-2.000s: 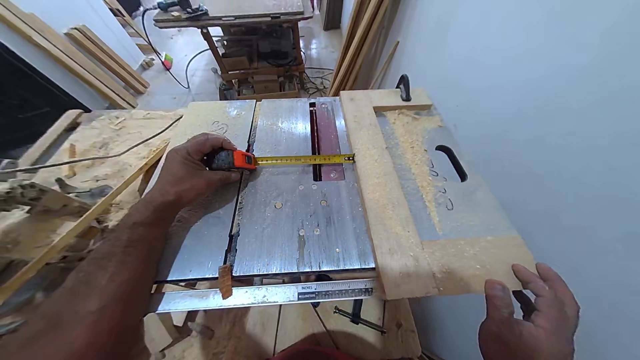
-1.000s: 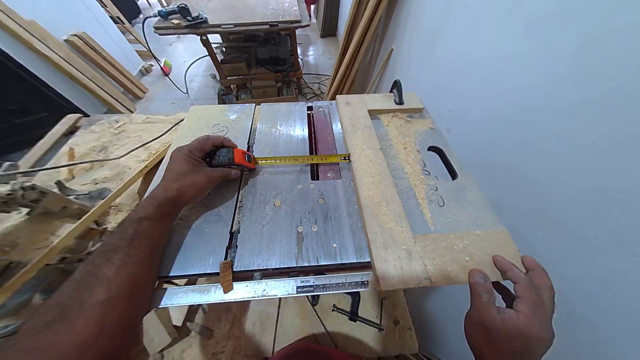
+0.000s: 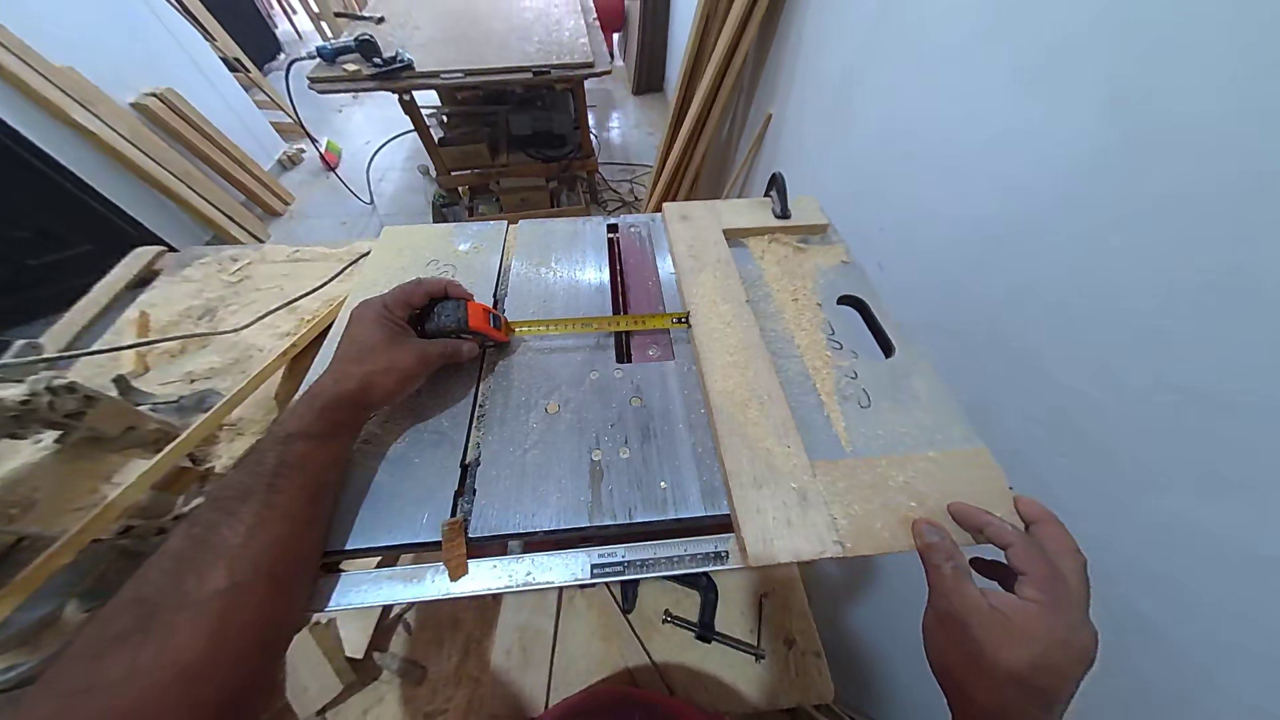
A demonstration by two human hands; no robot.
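Observation:
My left hand grips an orange and black tape measure above the metal top of a table saw. Its yellow blade stretches right across the red throat insert and meets the edge of a wooden fence frame. Sawdust lies on that frame and on the panel inside it. My right hand rests its thumb and fingers at the frame's near right corner; whether it grips the corner is unclear. A metal rail with a printed scale runs along the saw's front edge.
A black clamp sits on the frame's far end, another clamp below the front rail. Sawdust and wood scraps cover the left side. Boards lean on the wall. Behind stands a workbench with a corded power tool.
The wooden frame's near end and my right hand have shifted slightly left since the first frame. The tape remains stretched to the frame, held in my left hand.

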